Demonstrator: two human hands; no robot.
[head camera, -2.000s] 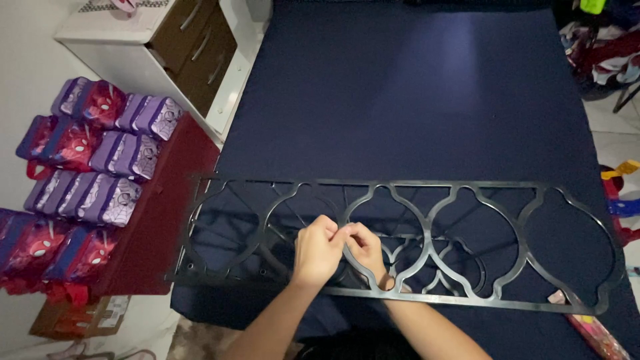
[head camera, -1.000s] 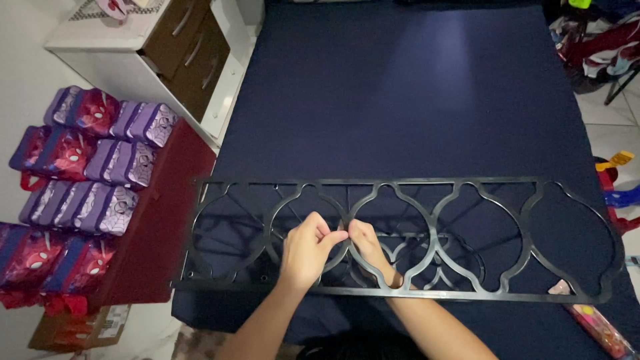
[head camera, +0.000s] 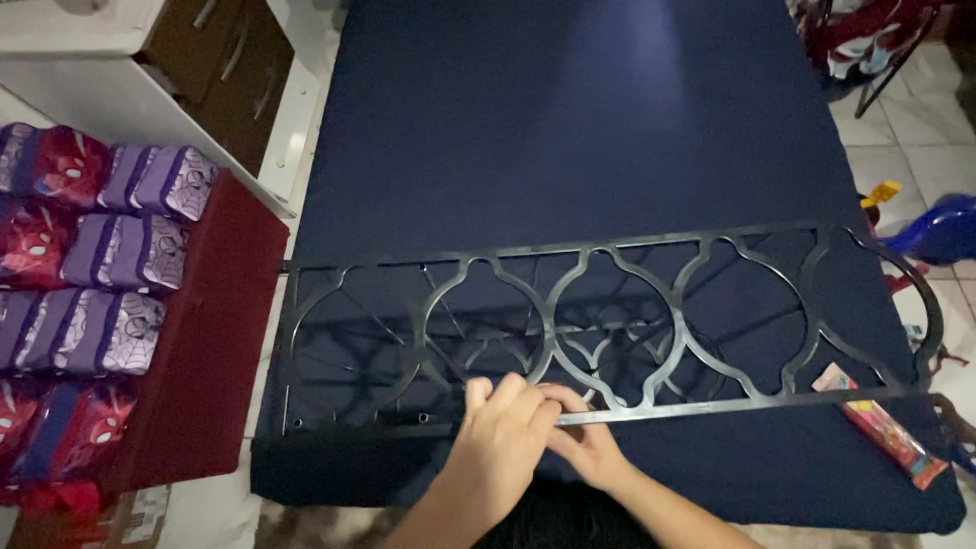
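Note:
A long black openwork panel (head camera: 549, 328) with rounded lattice shapes lies across the near part of a bed-like surface under a dark blue cloth (head camera: 534, 152). My left hand (head camera: 503, 435) is curled over the panel's near rail, its fingers bent at the rail. Close against it, my right hand (head camera: 583, 438) has its thumb and fingers around the same rail, partly behind my left hand. Any small part between the fingertips is hidden. Beneath the panel, more black lattice pieces (head camera: 602, 335) and thin rods show through the openings.
Purple and red character-print bags (head camera: 145, 244) stand in rows on a dark red surface (head camera: 206, 343) at left. A white cabinet with brown drawers (head camera: 221, 69) is behind them. A wrapped packet (head camera: 884, 431) lies at the right near edge. Toys, including a blue one (head camera: 942, 229), are beyond the right edge.
Both hands have moved from the middle of the panel, where their fingertips met, to its near rail. The panel sits at a slightly different tilt in view.

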